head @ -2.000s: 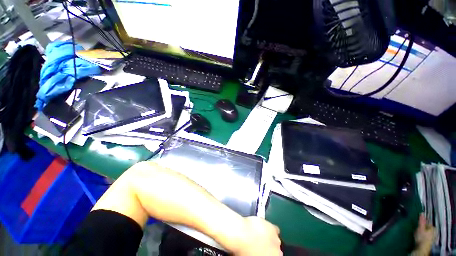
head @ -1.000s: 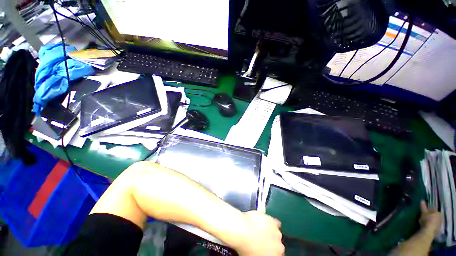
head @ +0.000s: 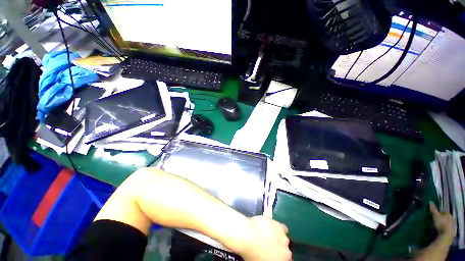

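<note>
A glossy screen unit [head: 216, 171] lies on a paper-interleaved stack at the front middle, with bright reflections. My left forearm crosses over it. My left hand [head: 265, 239] is at its lower right corner with curled fingers; its grip is hidden. My right hand [head: 442, 224] is low at the far right, against the near left side of a stack of thin units and papers [head: 449, 178]. One finger points up; the others are unclear. Dark screen units with white labels [head: 334, 145] lie in a stack to the right of the middle.
Another stack of screens [head: 127, 109] lies left, beside a blue cloth [head: 63, 81]. Two mice [head: 228, 108], a paper strip [head: 257, 125] and keyboards [head: 173, 74] lie behind. A black scanner-like device [head: 403, 216] lies right. A fan [head: 346, 25] hangs above; a blue bin [head: 51, 204] stands left.
The view has shifted slightly. My right hand has come further into view beside the right stack, with more of its forearm showing. My left hand stays at the screen's corner.
</note>
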